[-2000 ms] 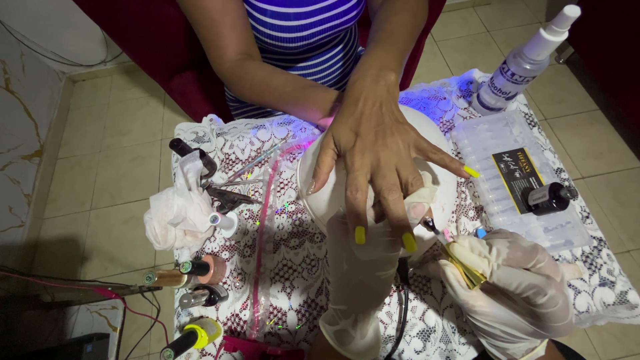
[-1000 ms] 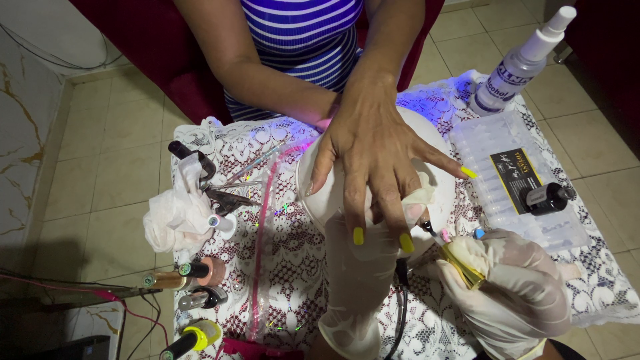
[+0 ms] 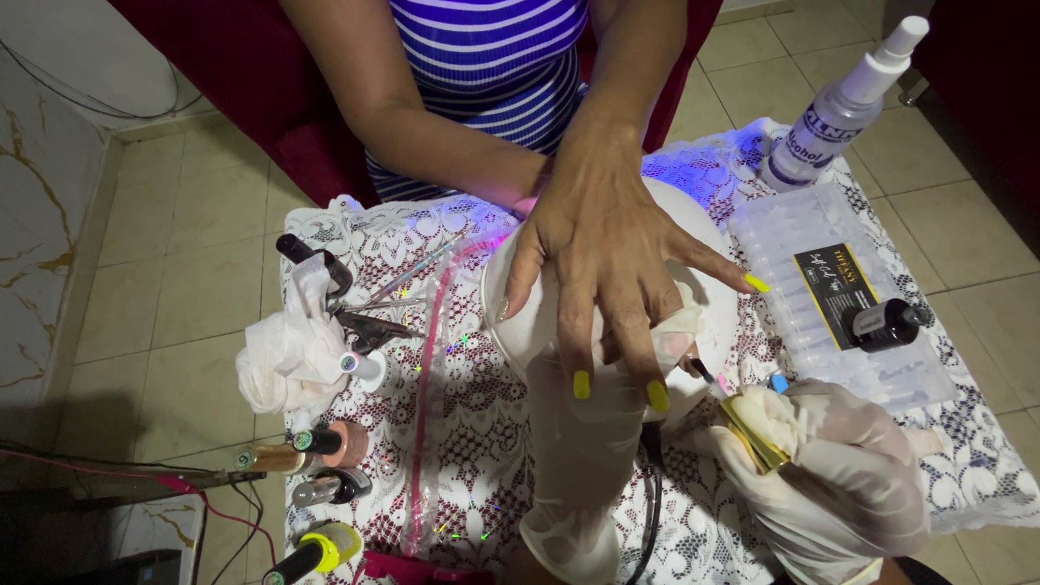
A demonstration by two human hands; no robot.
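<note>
My left hand [image 3: 589, 439], in a whitish glove, reaches up under the other person's hand [image 3: 605, 252] and grips one of its fingers; the grip is partly hidden. Three spread nails there are bright yellow. My right hand [image 3: 829, 471], gloved too, pinches a gold-coloured brush handle [image 3: 756, 435]. The dark tip of the brush [image 3: 702, 370] is at or very near the nail of the held finger; contact is hard to tell. Beneath these hands lies a round white nail lamp [image 3: 512, 341], with violet light around it.
Right: a clear nail-tip case [image 3: 902, 382], a dark bottle [image 3: 886, 325] on it, an alcohol spray bottle [image 3: 829, 122] behind. Left: crumpled tissue [image 3: 292, 357], a black clip [image 3: 378, 331], several polish bottles, one yellow [image 3: 335, 546]. A pink-edged clear pouch [image 3: 426, 390] lies on the lace tablecloth [image 3: 487, 455].
</note>
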